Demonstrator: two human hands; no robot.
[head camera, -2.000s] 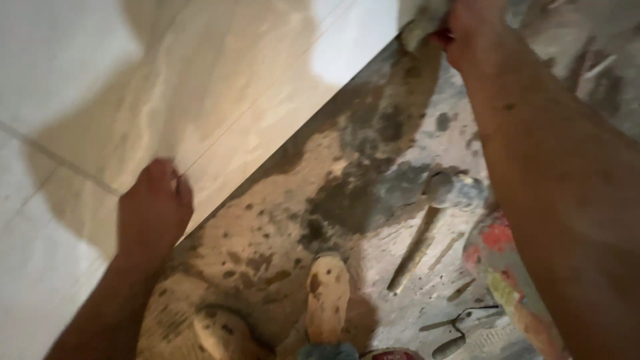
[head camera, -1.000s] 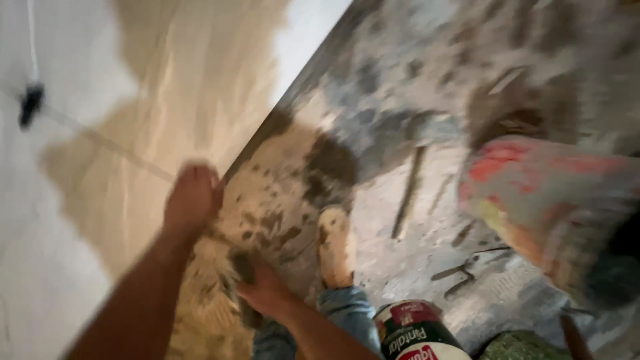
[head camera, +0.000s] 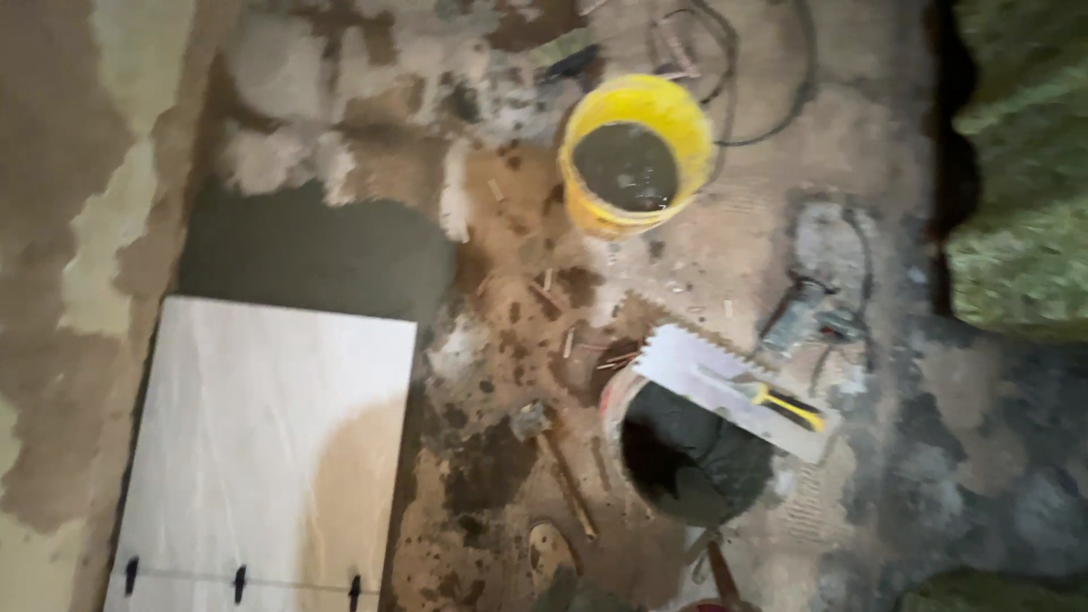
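Neither of my hands shows now. A marbled floor tile lies at lower left, with several black tile-leveling clips along its joint with the tile below. Grey mortar is spread on the floor just beyond its far edge. A notched trowel with a yellow and black handle rests across the rim of a bucket of dark grey mortar. Farther off stands a yellow bucket holding grey mix. A hammer lies between the tile and the mortar bucket, near my foot.
A corded power tool lies right of the trowel. A dark cable loops behind the yellow bucket. Green, rough-textured material stands at the right edge. A patchy wall runs along the left. Small debris is scattered on the floor.
Both hands, seen over the tile and floor earlier, are out of view. The view has shifted widely, so the buckets, the trowel and the spread mortar now show.
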